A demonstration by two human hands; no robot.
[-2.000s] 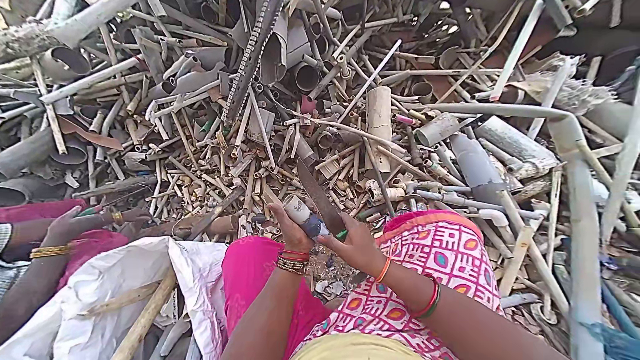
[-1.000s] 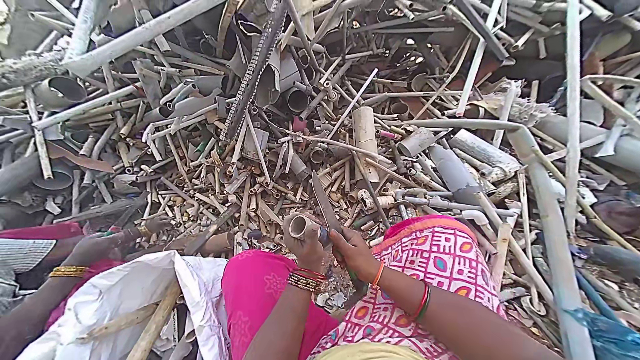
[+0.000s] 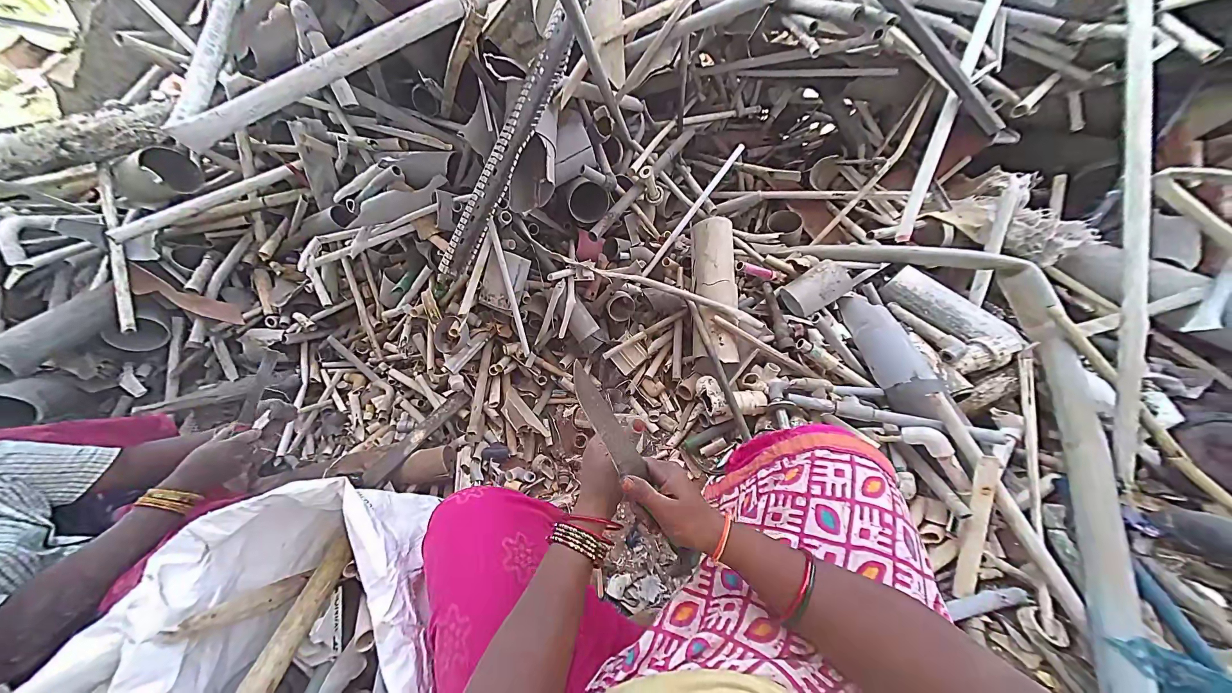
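Observation:
A long flat metal blade (image 3: 608, 423) points up and away from me, over the heap of pipe scraps. My right hand (image 3: 677, 502) is closed around its lower part. My left hand (image 3: 599, 477) is against the blade's left side, its fingers mostly out of sight; whether it holds something is hidden. Beneath the hands, between my knees, lie small chips and shavings (image 3: 630, 583). Beyond the blade are short cut pipe pieces (image 3: 525, 414) and a beige pipe length (image 3: 714, 274).
At the left, another person's hands (image 3: 226, 460) are by the heap. A white woven sack (image 3: 380, 539) with pipe pieces lies beside my left knee. A long bent grey pipe (image 3: 1068, 414) runs down the right side. A dark studded strip (image 3: 505, 144) leans on the heap.
A short grey-white pipe piece was in my left hand in both earlier frames; it no longer shows there. The blade stays in my right hand.

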